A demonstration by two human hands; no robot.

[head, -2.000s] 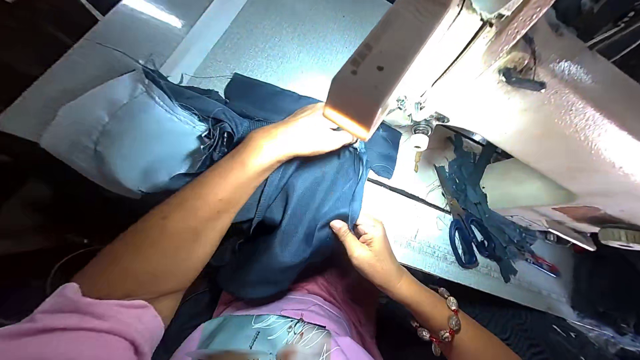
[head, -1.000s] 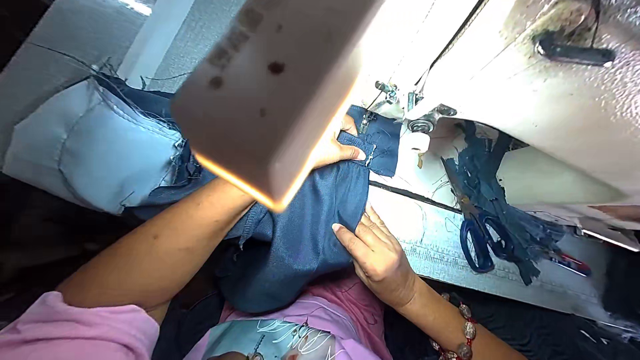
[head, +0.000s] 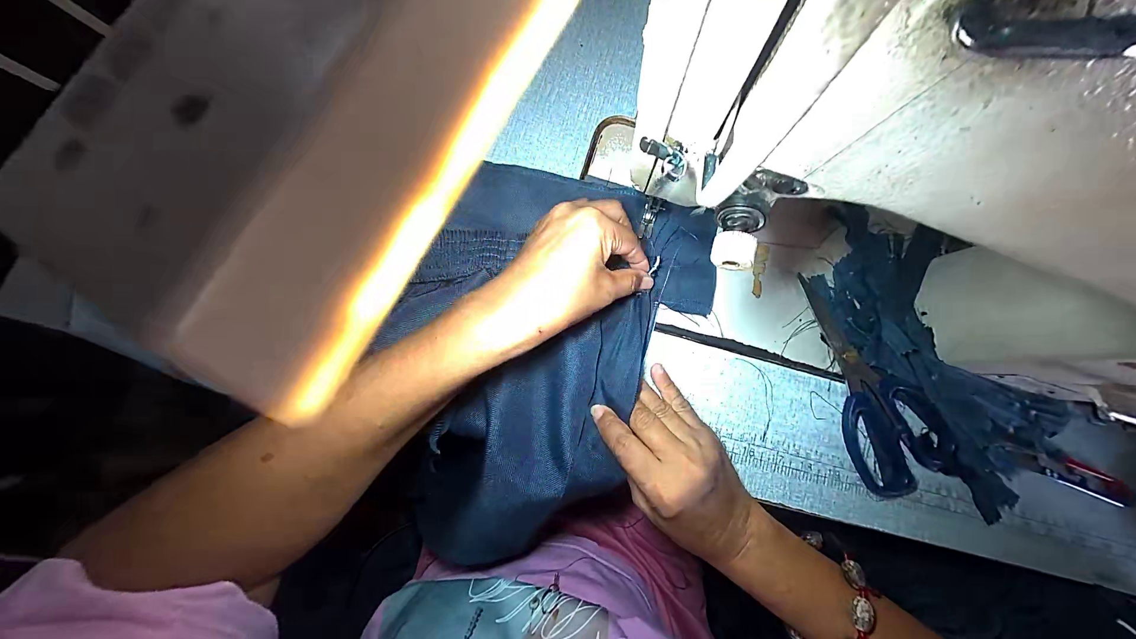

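Navy blue fabric [head: 532, 417] with a gathered, elasticated band lies on the sewing machine's bed and hangs over the front edge. My left hand [head: 586, 257] pinches the fabric edge between thumb and finger, just in front of the presser foot [head: 650, 216]. Lower right, my right hand [head: 674, 453] holds the fabric's edge, thumb on top and the other fingers extended beside and partly under it. Part of the fabric passes beneath the foot and comes out on its right side. The sewing machine head [head: 887, 106] stands above.
Blue-handled scissors [head: 879, 426] lie on navy fabric scraps [head: 941, 355] at the right, with a small red-and-dark tool [head: 1092, 479] beyond. A printed ruler scale [head: 799, 470] runs along the table's front. A pale lamp-like housing with a bright edge [head: 426, 204] blocks the upper left.
My left hand, partly hidden behind the housing a second ago, now shows pinching the edge near the presser foot. The view has moved closer, with the housing covering more of the left.
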